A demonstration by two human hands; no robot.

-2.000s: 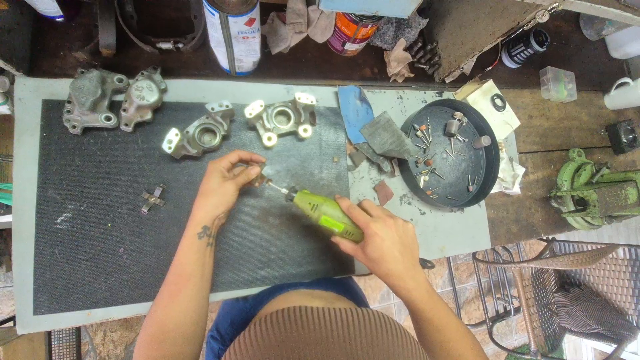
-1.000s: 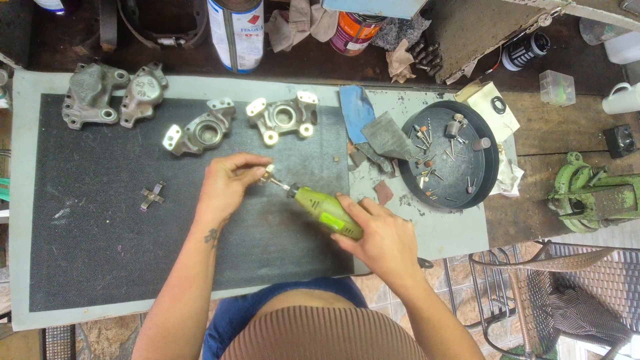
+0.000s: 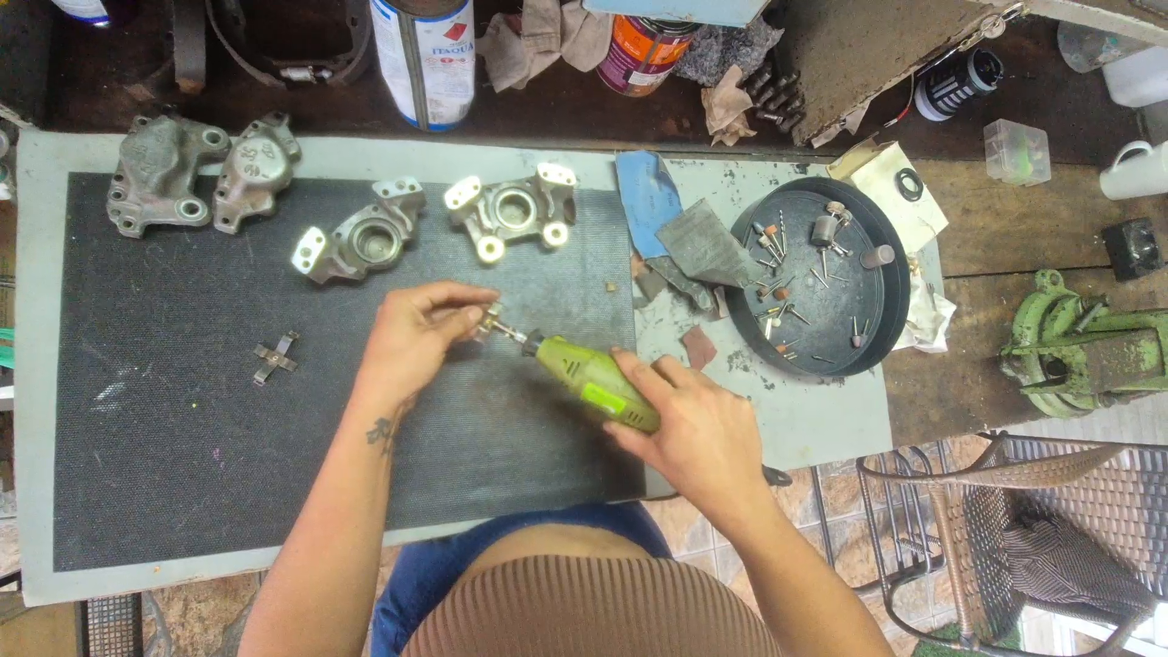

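Note:
My right hand [image 3: 698,424] grips a green rotary tool [image 3: 593,383], its bit pointing up and left. At the bit's tip, my left hand [image 3: 424,333] pinches a small metal piece [image 3: 490,319], partly hidden by the fingers. Left of that hand, a cross-shaped metal clip [image 3: 275,358] lies on the black ribbed mat [image 3: 182,438]. Above my hands are two metal caliper halves with round bores, one tilted [image 3: 365,233] and one more level [image 3: 511,212]. Two more caliper castings, a larger one [image 3: 160,173] and a smaller one [image 3: 257,171], rest at the upper left.
A round black tray [image 3: 821,360] holds several rotary bits, with sandpaper pieces [image 3: 703,242] beside it. A green vise [image 3: 1086,351] stands at the right, above a wicker chair [image 3: 976,529]. Cans, one white [image 3: 424,64] and one orange and purple [image 3: 643,50], line the back shelf.
My left hand has shifted slightly and its fingers hold the small piece at a different angle. The right hand keeps hold of the rotary tool, nearly in the same place.

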